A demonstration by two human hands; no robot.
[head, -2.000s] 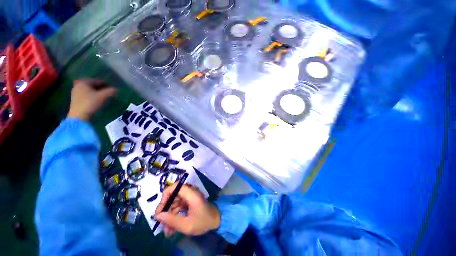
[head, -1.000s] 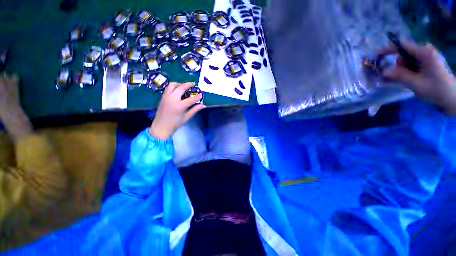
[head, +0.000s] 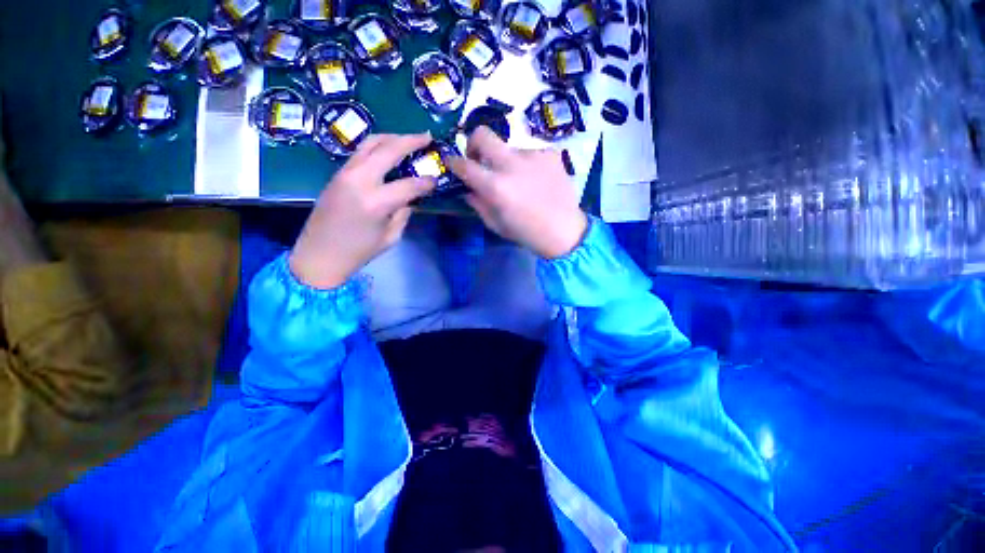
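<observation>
My left hand [head: 362,205] holds a dark round unit [head: 431,165] with a pale, yellow-edged rectangle at the bench's near edge. My right hand [head: 525,194] meets it from the right, its fingers at the unit's right side. A dark round part [head: 488,117] shows just above my right fingers, apparently held by them; how it is gripped is partly hidden. No tweezers can be made out. Several similar round units [head: 437,81] lie beyond my hands. Small black adhesive pieces [head: 616,111] lie on a white backing sheet [head: 518,78] to the right.
A stack of clear plastic trays [head: 799,140] stands at the right. A white paper strip [head: 228,140] lies at the left on the green bench [head: 97,167]. Another person's yellow-brown sleeve [head: 54,335] is at the far left. My lap is below the bench edge.
My right hand has moved left from the tray stack to the unit in my left hand. The dark round part now shows by its fingers. The camera view has shifted somewhat closer.
</observation>
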